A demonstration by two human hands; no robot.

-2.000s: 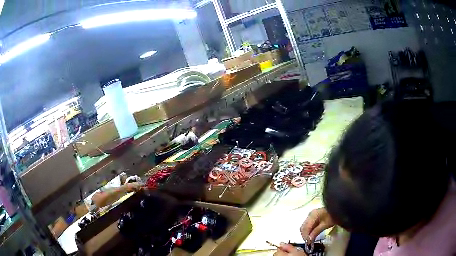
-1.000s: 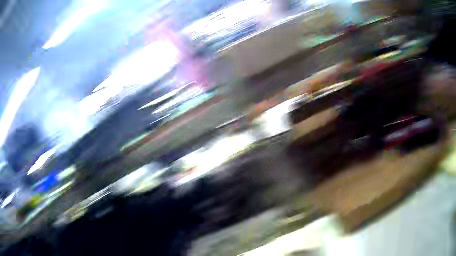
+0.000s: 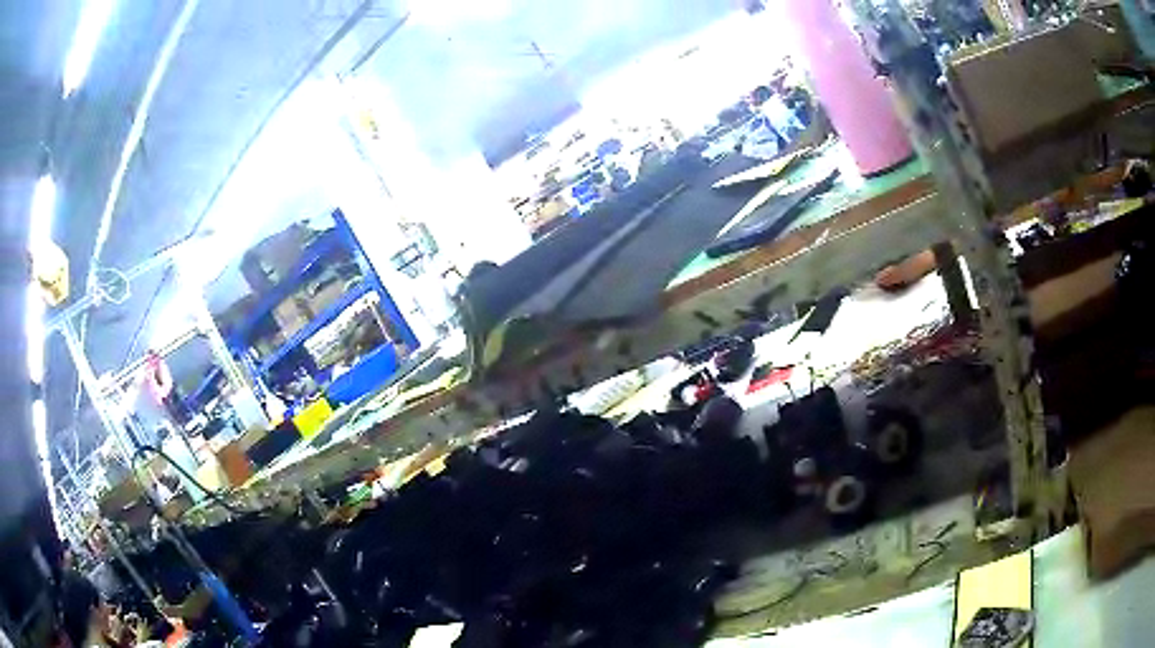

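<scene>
Neither of my hands is in the picture. Nearest in front is a pale bench top (image 3: 887, 625) at the bottom right. A small grey speckled part (image 3: 994, 628) lies on a yellow strip (image 3: 993, 582) there, cut off by the lower edge. A large dark heap of black housings (image 3: 507, 532) fills the lower middle. A wheeled black chassis (image 3: 806, 437) with chunky pale-hubbed wheels stands right of the heap, left of the metal post.
A worn slotted metal post (image 3: 1001, 291) rises at right, with a cardboard box (image 3: 1115, 487) beside it. An upper shelf (image 3: 811, 260) holds a pink bottle (image 3: 851, 95) and dark flexible sheets (image 3: 583, 260). A blue rack (image 3: 380, 285) stands farther back.
The view has swung left, from the neighbour and the wired-unit tray, through blur, to the dark heap, post and chassis. The neighbour is out of view.
</scene>
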